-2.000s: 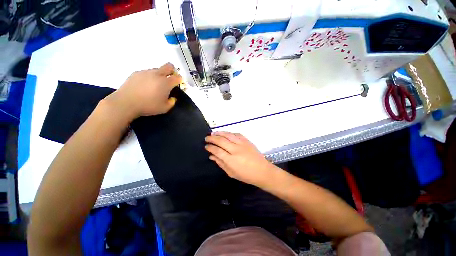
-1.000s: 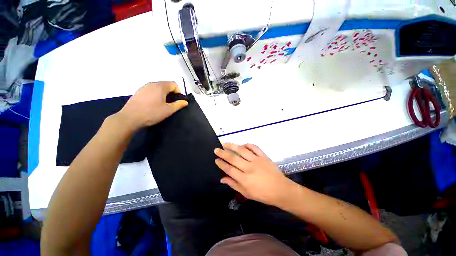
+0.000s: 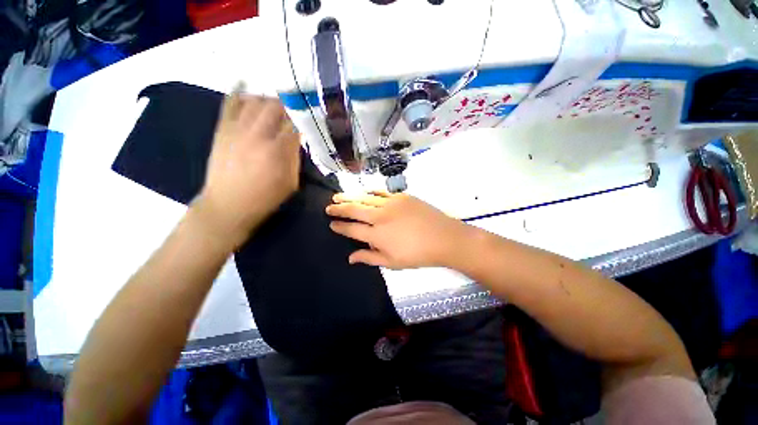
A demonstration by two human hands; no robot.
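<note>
A black cut panel (image 3: 312, 270) lies under and in front of the needle area of the white sewing machine (image 3: 515, 91) and hangs over the table's front edge. A second black piece (image 3: 170, 137) extends to the left, its far corner curled. My left hand (image 3: 253, 162) is blurred, over the black cloth left of the needle; its fingertips are unclear, so its grip cannot be told. My right hand (image 3: 395, 228) lies spread on the panel's right edge, just in front of the presser foot (image 3: 357, 174). The needle is too small to make out.
Red-handled scissors (image 3: 709, 197) lie at the table's right end beside a tan packet (image 3: 742, 170). Blue tape (image 3: 46, 216) marks the left end. A tape measure strip (image 3: 449, 299) runs along the front edge. Fabric heaps (image 3: 66, 41) are beyond the table at upper left.
My right hand has moved up along the panel toward the presser foot. My left hand has shifted slightly and is now blurred. The left black piece has moved up and turned, its far corner now curled.
</note>
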